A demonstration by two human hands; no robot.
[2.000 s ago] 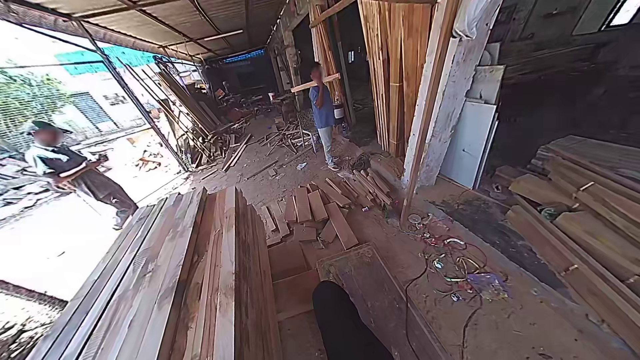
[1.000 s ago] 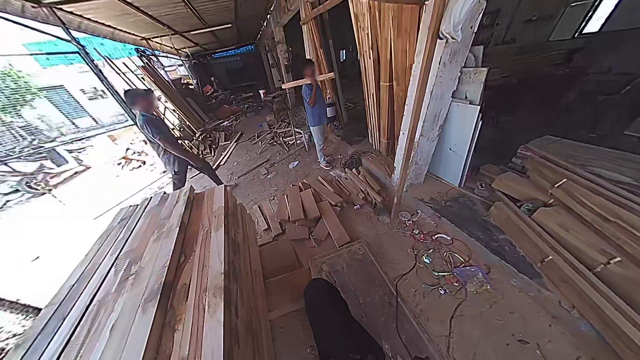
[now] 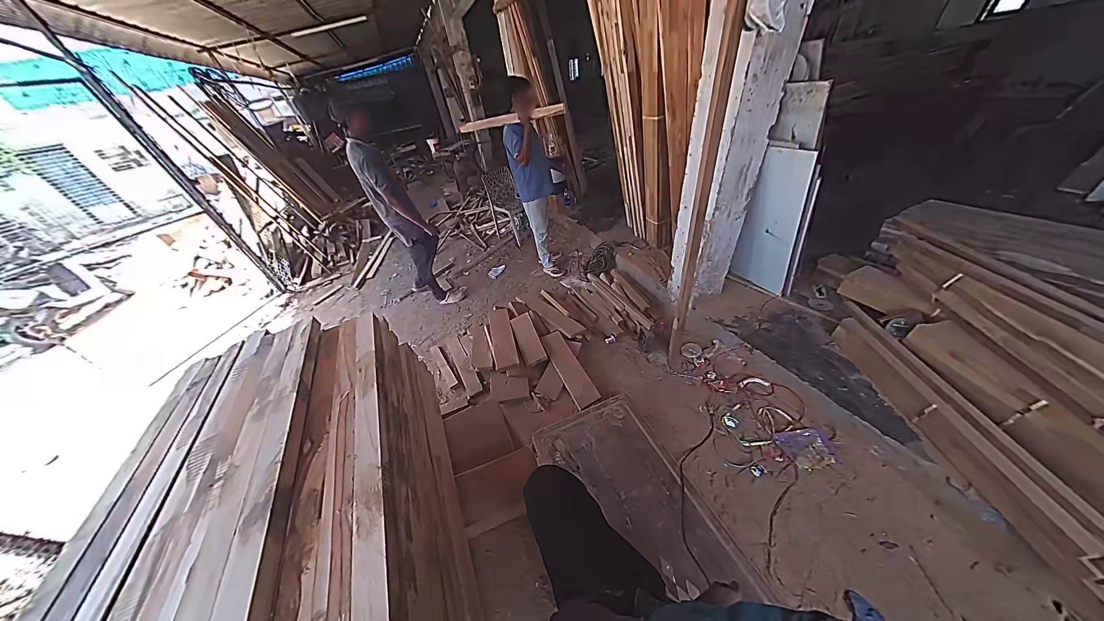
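Note:
My bent leg in dark trousers [image 3: 578, 535] shows at the bottom centre, over a worn wooden board [image 3: 617, 457]. A dark sleeve [image 3: 733, 612] crosses the bottom edge, beside the leg. Dim skin-like shapes near it may be part of my right hand, but its fingers and any hold are unclear. My left hand is out of view. A large stack of long sawn planks [image 3: 276, 466] fills the lower left, left of my leg. Short cut boards [image 3: 517, 345] lie in a loose heap beyond the worn board.
Two people stand ahead; the one in a blue shirt [image 3: 528, 164] holds a wooden piece [image 3: 513, 118] at shoulder height. Tangled cables [image 3: 759, 405] lie on the floor right of the board. Bundled planks [image 3: 983, 345] are stacked at right, past a pillar [image 3: 746, 147] and leaning boards.
The person in the grey shirt has walked from the left toward the middle, near the one in blue. The person in blue still holds the wooden piece up.

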